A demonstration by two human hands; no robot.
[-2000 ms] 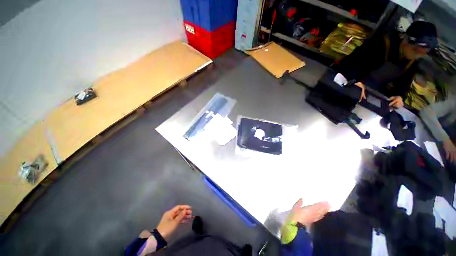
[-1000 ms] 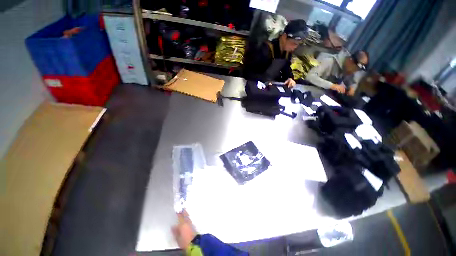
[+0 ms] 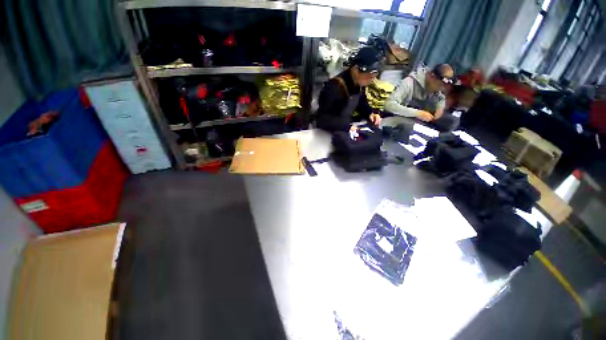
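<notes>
No hand of mine is in the picture. Nearest in front of me, a black item in a clear plastic bag (image 3: pixel 387 247) lies flat on the glare-washed grey table (image 3: pixel 296 229). A white paper sheet (image 3: pixel 446 218) lies beside it, towards the black goods on the right. Part of another clear plastic bag (image 3: pixel 343 327) shows at the bottom edge, cut off by the frame. A flat tan cardboard folder (image 3: pixel 268 156) lies at the table's far left corner.
Black fabric bundles (image 3: pixel 508 237) with white slips line the table's right side. Two people sit at the far side, one handling a black bag (image 3: pixel 357 147). A blue crate (image 3: pixel 52 149) on a red crate (image 3: pixel 80 192) stands left, above a tan board (image 3: pixel 66 282). Shelving stands behind.
The view has swung right and up, so the table sits further left and the shelves show more. My hand, seen earlier near the long plastic bag, has left the picture.
</notes>
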